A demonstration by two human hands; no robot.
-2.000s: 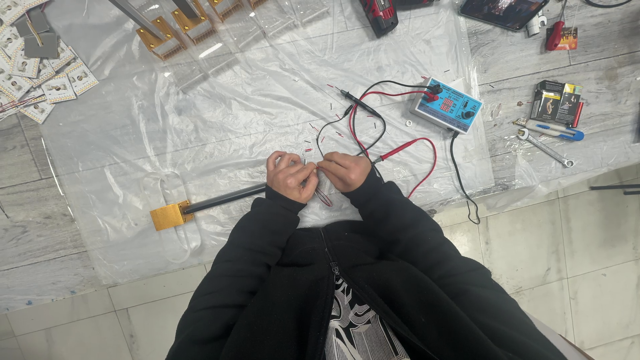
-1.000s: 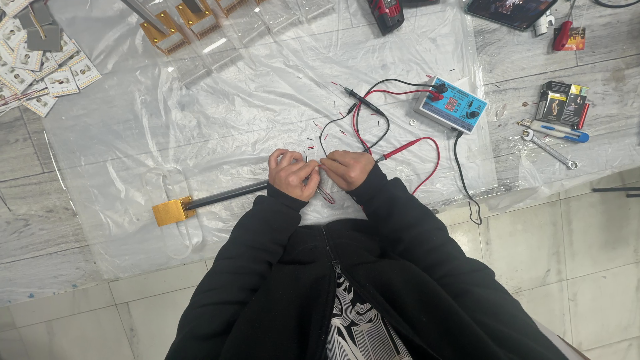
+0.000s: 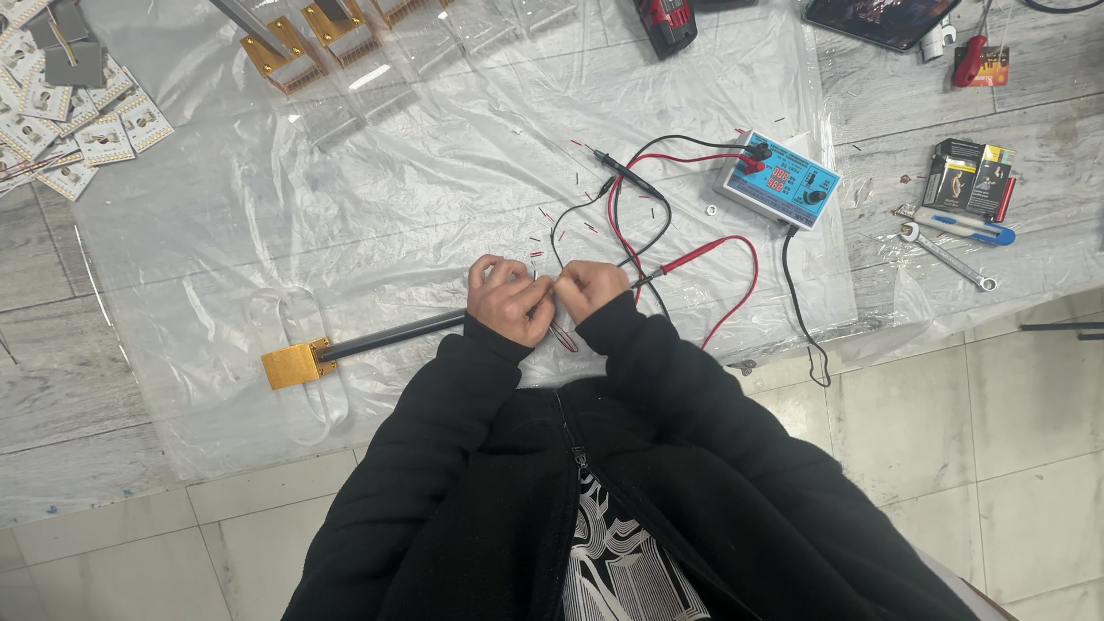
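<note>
My left hand [image 3: 511, 302] and my right hand [image 3: 590, 289] meet fingertip to fingertip, pinching thin wires [image 3: 565, 336] whose ends the fingers hide. A dark rod [image 3: 397, 334] with a gold-coloured metal block [image 3: 295, 364] at its far end runs under or into my left hand. Just right of my right hand lies a red test probe [image 3: 690, 257], its tip near a black clip lead. A black test probe [image 3: 625, 172] lies farther up. Both leads run to a blue and white tester [image 3: 778, 179] with a lit red display. Snipped wire bits [image 3: 537, 254] lie beyond my hands.
Plastic sheeting [image 3: 198, 259] covers the table. Gold-based fittings [image 3: 283, 56] on clear stands are at top left, beside a pile of small cards [image 3: 103, 138]. At right lie a combination wrench [image 3: 949, 256], a utility knife [image 3: 962, 226], small boxes [image 3: 953, 177] and a red screwdriver [image 3: 970, 62].
</note>
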